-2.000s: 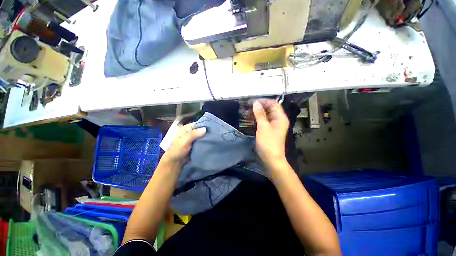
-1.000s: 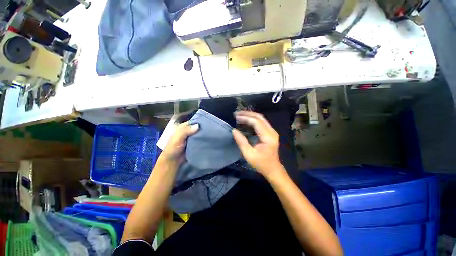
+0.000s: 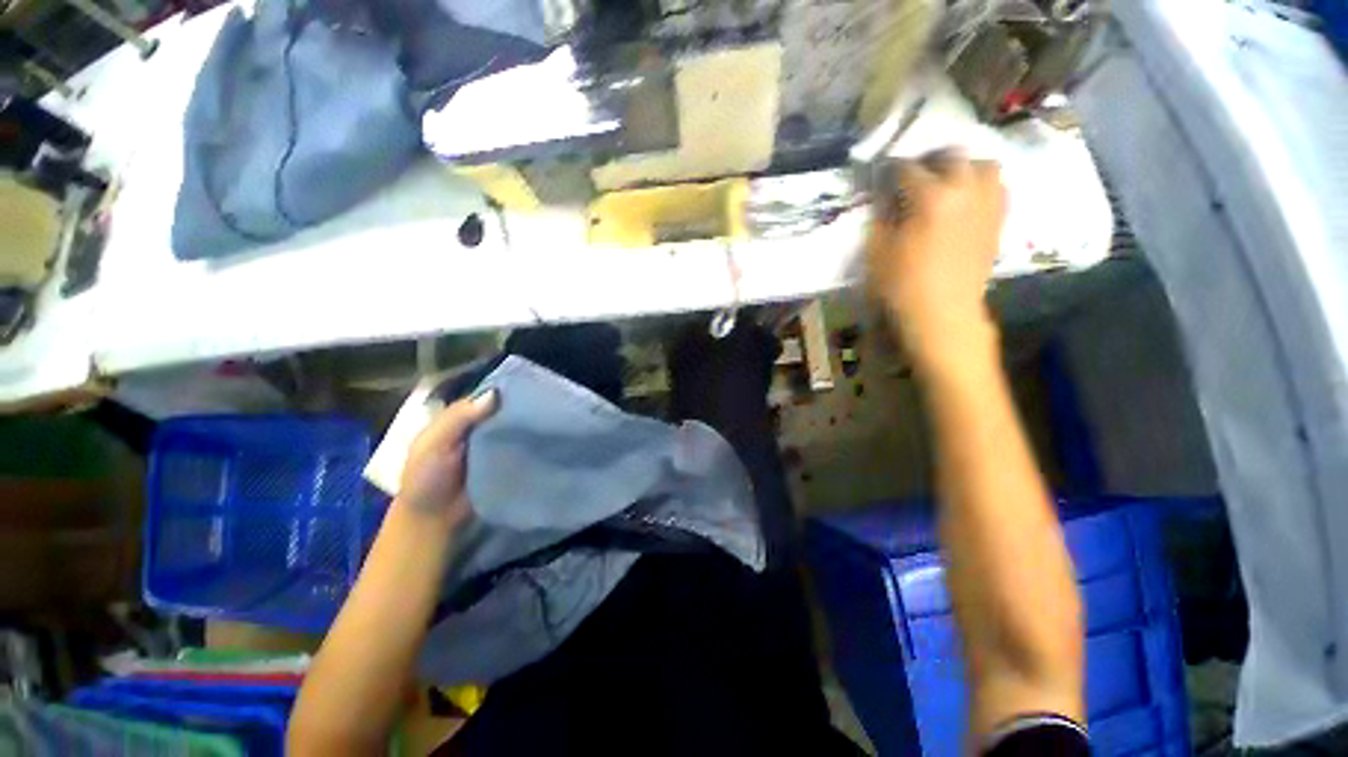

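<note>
A blue-grey garment panel point(image 3: 555, 456) lies folded over the wearer's lap, with a stitched line near its upper edge. My left hand point(image 3: 441, 459) grips its upper left corner, thumb on top, beside a white piece point(image 3: 399, 441). My right hand point(image 3: 937, 222) is blurred and reaches over the table's right part, at the spot right of the machine. Its fingers are bent down and what is under them is hidden.
The sewing machine point(image 3: 724, 111) stands at the table's back, with a yellow tray point(image 3: 668, 215) below it. More blue-grey cloth point(image 3: 296, 133) lies left of it. A blue basket point(image 3: 259, 510) is at left, blue bins point(image 3: 946, 636) are below right, and blue-grey cloth point(image 3: 1242, 355) hangs at far right.
My right hand has left the panel and moved up and right onto the table. My left hand still holds the panel. The view has shifted right, bringing the hanging cloth further in.
</note>
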